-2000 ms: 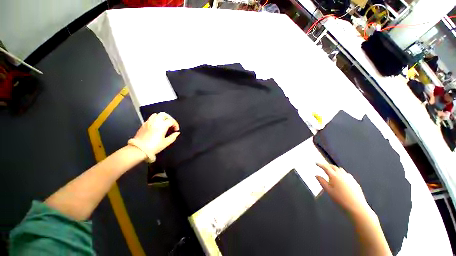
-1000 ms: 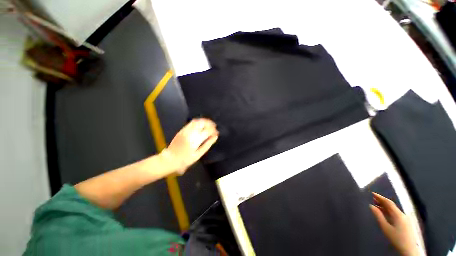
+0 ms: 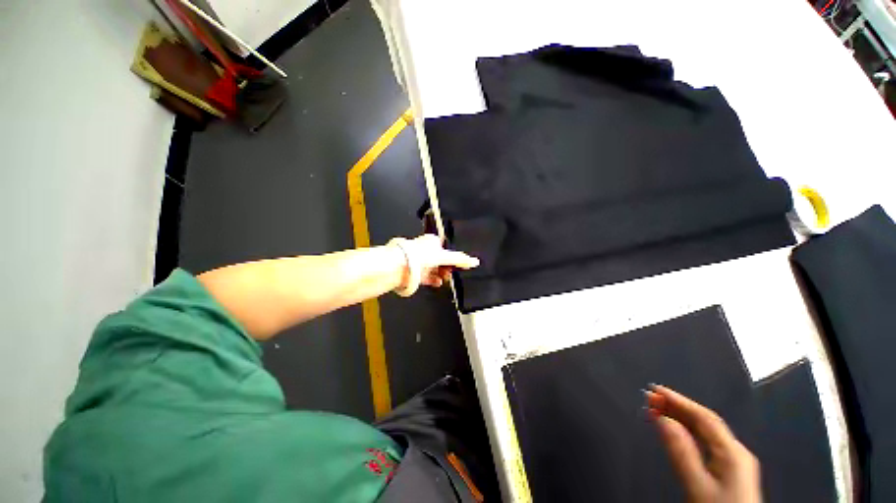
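A large black panel [image 3: 609, 177] lies on the white table, its far part folded in wrinkles and its left side along the table edge. My left hand [image 3: 429, 265] is at its near left edge, one finger on top and the others curled at the edge; whether they grip the cloth is unclear. A second black panel [image 3: 619, 413], with a stepped corner, lies flat nearer to me. My right hand [image 3: 702, 442] is over this panel, empty, thumb and fingers apart, cut off by the bottom edge of the picture.
A white roll with a yellow core [image 3: 813, 209] stands by the far panel's right corner. Another black piece [image 3: 865, 324] lies at the right. The worn table edge [image 3: 488, 378] runs down the middle. Grey floor with a yellow line [image 3: 365, 285] and red-handled tools [image 3: 224, 88] are at the left.
The view has swung left. The far panel's near left part, earlier hanging past the table edge, now lies along it. My right hand has moved from the near panel's notch to over its middle.
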